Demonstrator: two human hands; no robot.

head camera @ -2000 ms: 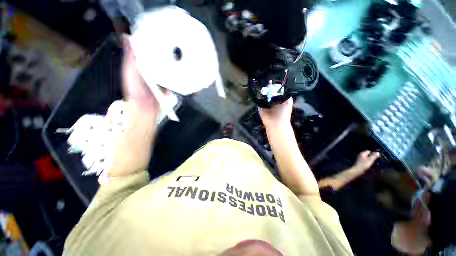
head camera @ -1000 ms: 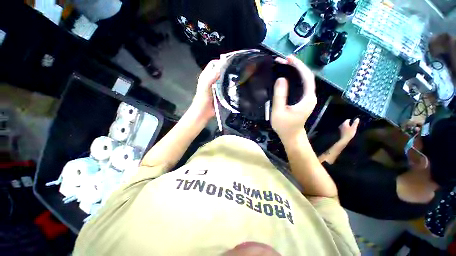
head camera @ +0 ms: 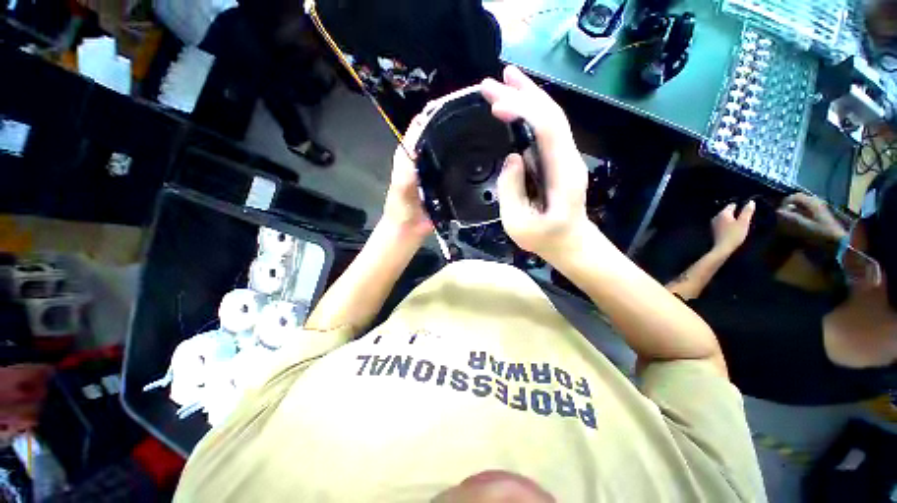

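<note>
A black round housing (head camera: pixel 472 162) sits inside a white shell, whose thin rim shows around it and one white prong points down at the lower left. My left hand (head camera: pixel 405 192) holds the shell from the left side, partly hidden behind it. My right hand (head camera: pixel 551 172) grips the right side, thumb and fingers on a black part at the rim. An orange-yellow lead wire (head camera: pixel 359 81) runs from the unit up and left, with a small white connector at its end.
A black crate (head camera: pixel 162 265) with several white shells (head camera: pixel 241 309) is at the left. A green-topped workbench (head camera: pixel 551 49) at the upper right bears black units and a clear tray (head camera: pixel 762 103). A person's forearm and hand (head camera: pixel 728 228) are at the right. A black container (head camera: pixel 423 29) is ahead.
The black housing has turned in my hands and its inside now shows. The lead wire has come into view, extended to the upper left. My right hand has shifted a little left and up.
</note>
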